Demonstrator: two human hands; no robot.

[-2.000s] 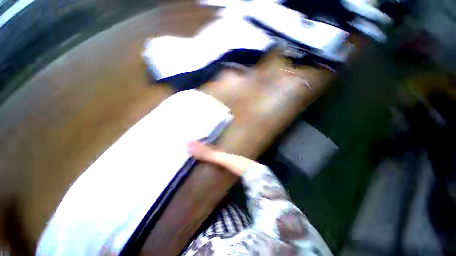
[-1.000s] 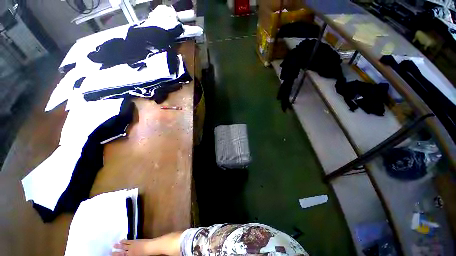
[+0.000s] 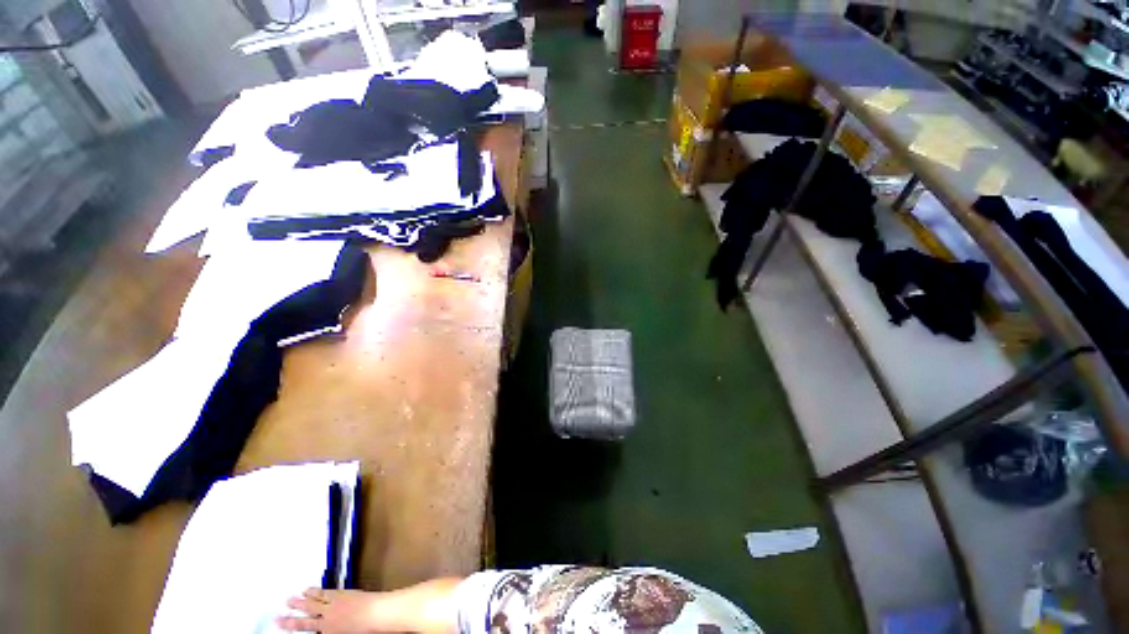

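A stack of white sheets with black panels (image 3: pixel 235 545) lies on the brown table at the bottom left. White covers its top, and black layers show along its right edge. Its near end is cut off by the picture's edge. My right hand (image 3: pixel 324 609) rests on top of the stack near its right edge, palm down, with the fingers slightly apart. The hand is partly cut off by the bottom edge. My left hand is out of the picture.
Black panels topped with white sheets (image 3: pixel 161 403) lie farther along the table (image 3: pixel 409 396), with more piles (image 3: pixel 359 186) beyond. A thin red item (image 3: pixel 456 275) lies near them. A checked stool (image 3: pixel 592 384) stands on the green floor. Shelves (image 3: pixel 792 359) holding black fabric stand right.
The view has turned from the near stack to the far table, the floor and the shelves, and is steadier. My right hand stays on the stack.
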